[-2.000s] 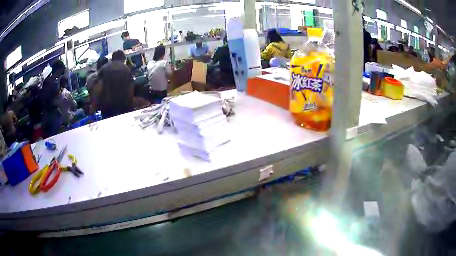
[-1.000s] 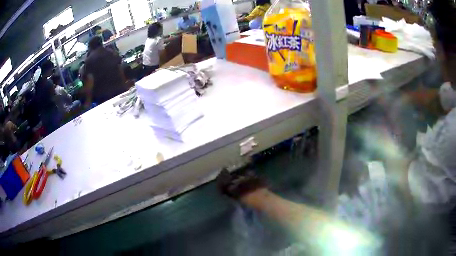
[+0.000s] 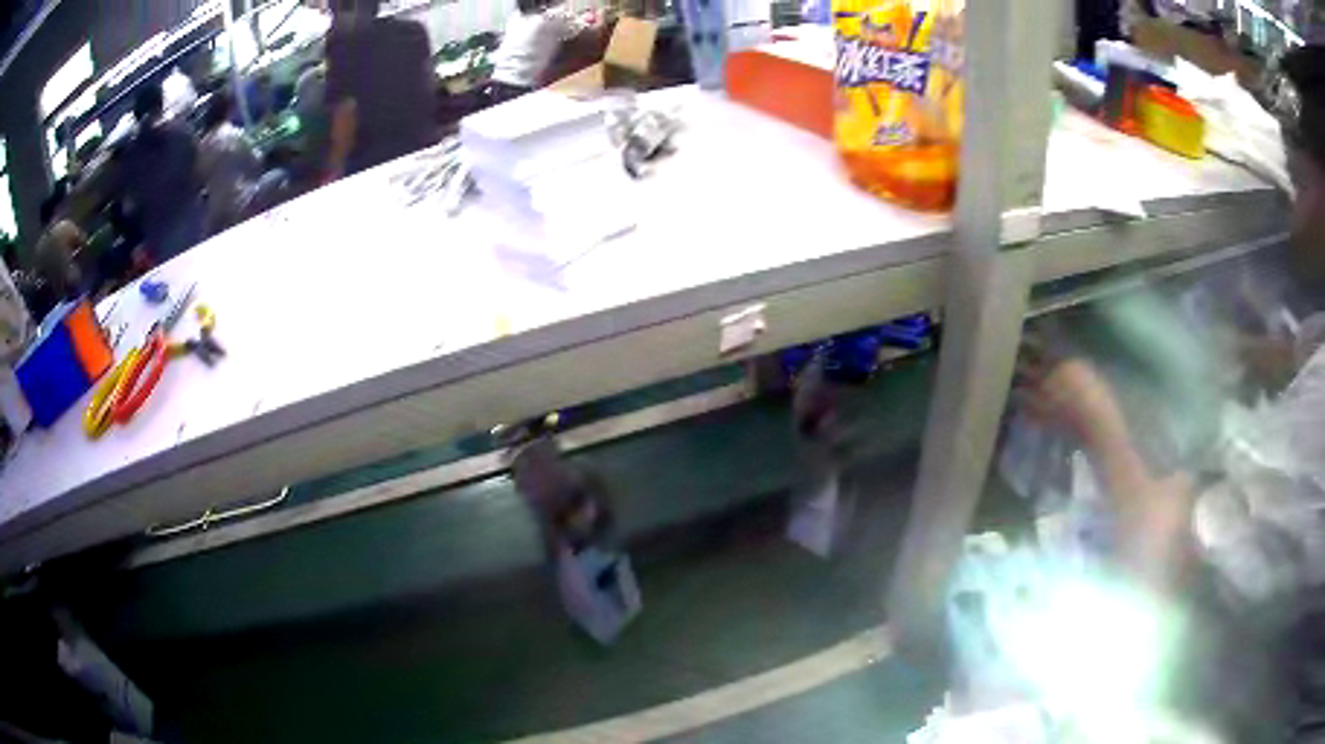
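Observation:
Neither of my hands is in view. A small white and pale-blue retail box (image 3: 599,593) stands tilted in the picture on the green conveyor belt (image 3: 436,581), with a blurred dark and tan shape rising above it. A second pale box (image 3: 817,520) is farther right, also with a blurred dark shape above it. A third pale box (image 3: 105,680) is partly visible at the lower left edge. The boxes are too blurred to read their contents.
The white shelf (image 3: 363,276) above the belt holds a leaflet stack (image 3: 538,153), scissors (image 3: 128,384), cutters and an iced tea bottle (image 3: 897,109). A metal post (image 3: 966,364) stands right of centre. Beyond it, another person's blurred arm (image 3: 1112,436) shows beside bright glare.
The view has tilted down, showing more belt and several boxes. The other person's arm, earlier stretched left across the belt, is now bent back right of the post.

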